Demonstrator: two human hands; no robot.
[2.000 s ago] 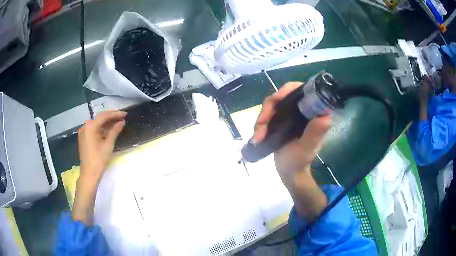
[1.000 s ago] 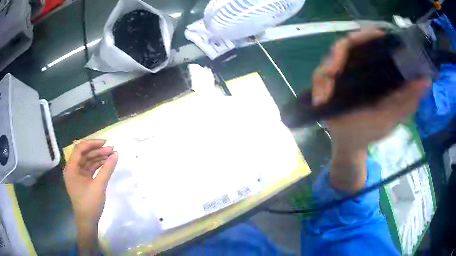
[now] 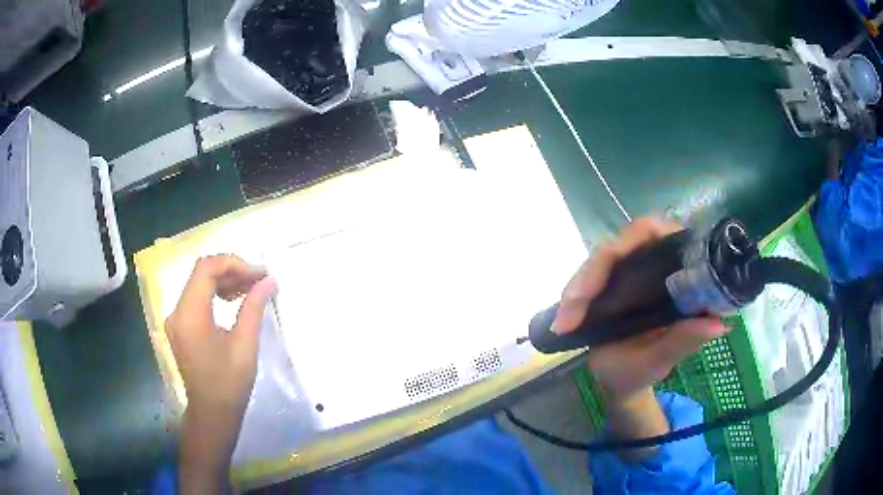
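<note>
A white housing panel [image 3: 387, 329] lies on the white, yellow-edged mat [image 3: 153, 276], its vent-hole patches near the front edge. Glare hides much of its outline. My right hand [image 3: 634, 319] grips a thick black electric screwdriver [image 3: 624, 290], its thin bit pointing left at the panel's front right corner; whether it touches cannot be told. My left hand [image 3: 218, 329] is over the panel's left edge with thumb and index fingertip pinched; a tiny dark speck, possibly a screw, shows between them. A dark screw sits at the panel's front left corner.
Behind the mat are a dark speckled pad [image 3: 315, 150], a crumpled white wipe [image 3: 416, 126], an open bag of black parts [image 3: 228, 72] and a white fan [image 3: 513, 24]. A white unit [image 3: 63, 213] stands left. A green crate [image 3: 731, 406] is right. Another person's blue sleeve [image 3: 857, 213] shows far right.
My left hand has gone from the speckled pad to the panel's left edge. My right hand swung out right with the screwdriver, then came back to the panel's front right corner.
</note>
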